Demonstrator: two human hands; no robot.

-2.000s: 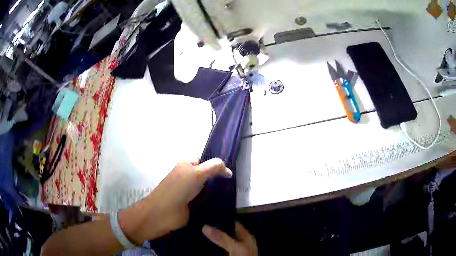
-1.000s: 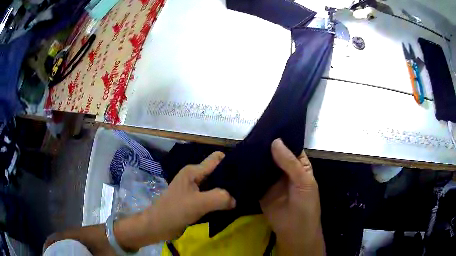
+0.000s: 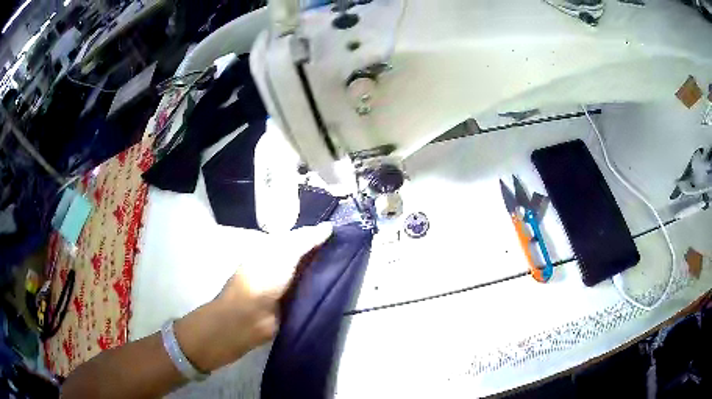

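A long dark navy strip (image 3: 320,312) runs from the presser foot (image 3: 365,221) down over the table's front part. My left hand (image 3: 261,284), with a pale band at the wrist, holds the strip's left edge just below the foot; bright glare washes out its fingers. My right hand is not in view. The white sewing machine head (image 3: 312,101) stands above the foot. More of the dark piece (image 3: 234,179) lies left of and behind the foot, partly hidden by the white lamp (image 3: 275,183).
Orange and blue thread snips (image 3: 531,234) and a black smartphone (image 3: 587,212) with a white cable lie to the right. A round metal disc (image 3: 416,224) is right of the foot. A red-lettered board (image 3: 101,273) with a turquoise tray (image 3: 72,216) is at the left.
The view has tilted up from lap to machine. My left hand has moved up the strip to near the foot. My right hand has left the picture.
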